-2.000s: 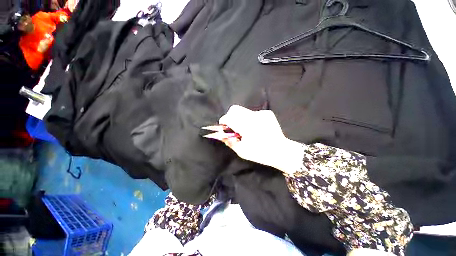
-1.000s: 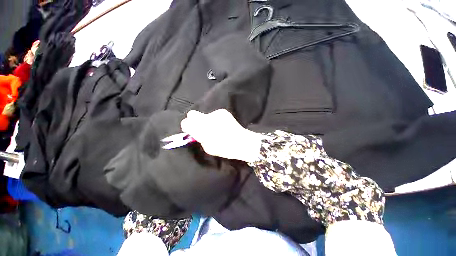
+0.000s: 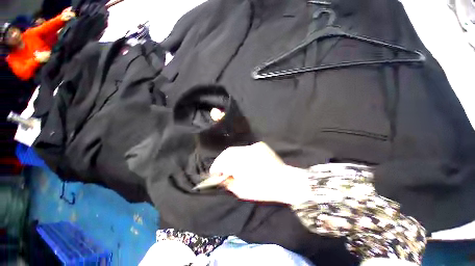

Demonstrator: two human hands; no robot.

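A black jacket (image 3: pixel 291 104) lies spread in front of me. Beside its front, a black sleeve end (image 3: pixel 200 96) stands up as a round dark opening. My right hand (image 3: pixel 255 171) holds small thread snips (image 3: pixel 211 182), points to the left, against the bunched black cloth below the opening. A pale spot inside the opening looks like fingertips of my left hand (image 3: pixel 217 114); the rest of that hand is hidden by cloth. My left patterned sleeve goes under the garment at the bottom.
A black hanger (image 3: pixel 338 34) lies on the jacket. More black garments (image 3: pixel 88 114) are heaped at left on the white-covered table (image 3: pixel 195 10). A blue crate (image 3: pixel 73 244) stands on the blue floor at lower left. A person in orange (image 3: pixel 31 49) is at the far upper left.
The round sleeve opening and the pale spot in it now show above my right hand. The right hand with the snips sits lower against the cloth. The camera view has shifted.
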